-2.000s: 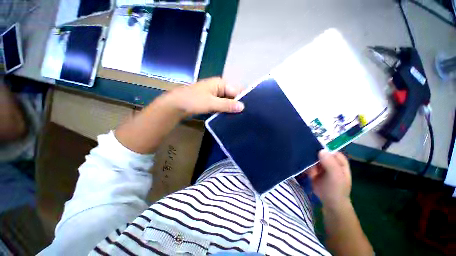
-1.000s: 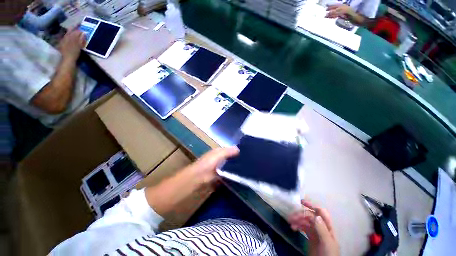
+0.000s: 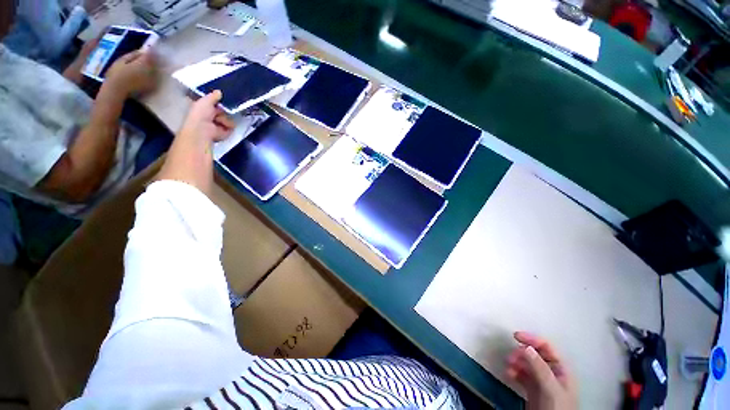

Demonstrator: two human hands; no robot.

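Note:
My left hand (image 3: pixel 202 128) is stretched out to the upper left and grips the near edge of a tablet-like unit (image 3: pixel 244 82), white on its left part with a dark panel on its right. The unit is held tilted, over or beside the other units; whether it touches them I cannot tell. My right hand (image 3: pixel 538 364) is at the lower right over the beige work mat (image 3: pixel 552 264), holding nothing, its fingers loosely bent and apart. The black soldering gun (image 3: pixel 647 364) lies to its right.
Several units (image 3: pixel 398 212) lie on cardboard on the green bench (image 3: pixel 320 240). Another person (image 3: pixel 96 152) at the left holds a unit (image 3: pixel 120 50). Cardboard boxes (image 3: pixel 272 312) stand below the bench edge. A black object (image 3: pixel 668 236) and a spool (image 3: pixel 718 363) are at the right.
My left hand has carried the unit from in front of me to the upper left, and my right hand has let go of it. The view has turned left.

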